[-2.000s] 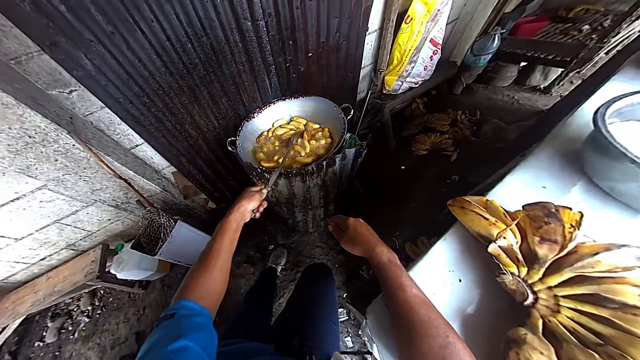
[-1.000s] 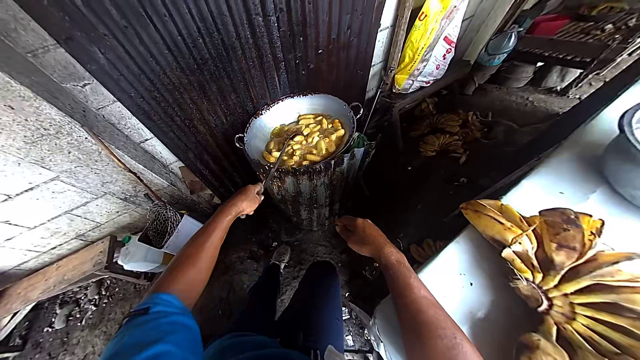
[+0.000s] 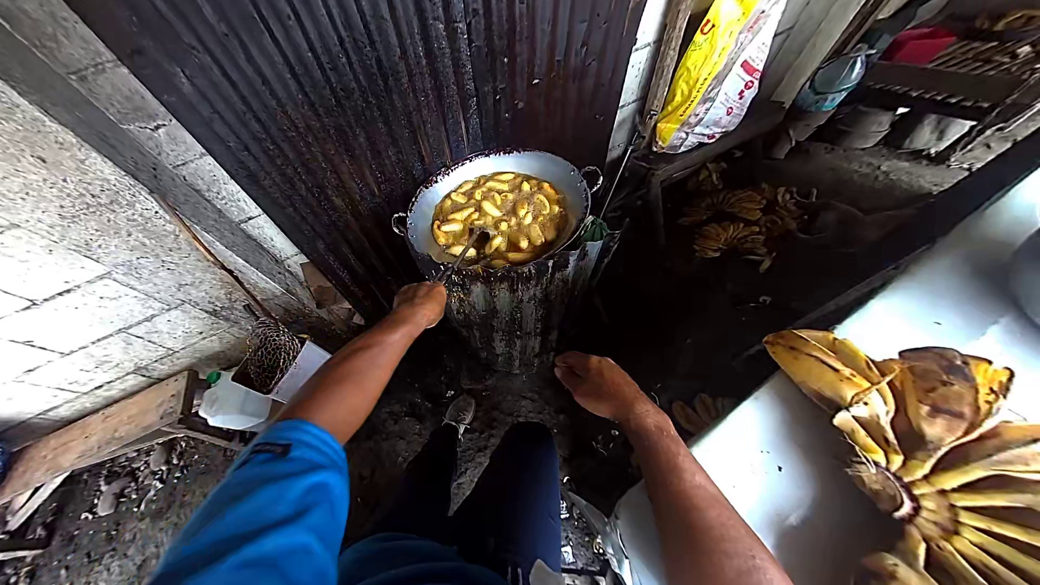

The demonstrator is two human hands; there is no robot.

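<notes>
My left hand (image 3: 421,304) grips the handle of a long metal utensil (image 3: 463,256); its dark end rests among the bananas in the oil. Many peeled bananas (image 3: 491,209) fry in bubbling oil inside a wide two-handled pan (image 3: 419,213). The pan sits on a round stove of sooty sheet metal (image 3: 520,321). My right hand (image 3: 600,385) is loosely curled beside the stove's lower right, holding nothing that I can see; its fingertips are partly hidden.
Unpeeled bananas (image 3: 934,487) lie on a white tabletop (image 3: 751,463) at right. Corrugated metal sheets (image 3: 357,106) stand behind the pan. More banana bunches (image 3: 731,219) lie on the dark floor. A wooden bench (image 3: 97,435) and a white plastic container (image 3: 236,404) are at left.
The utensil's end has moved from the middle of the pan to its near left part, and the bananas have shifted in the oil. My right hand stays near the stove's base.
</notes>
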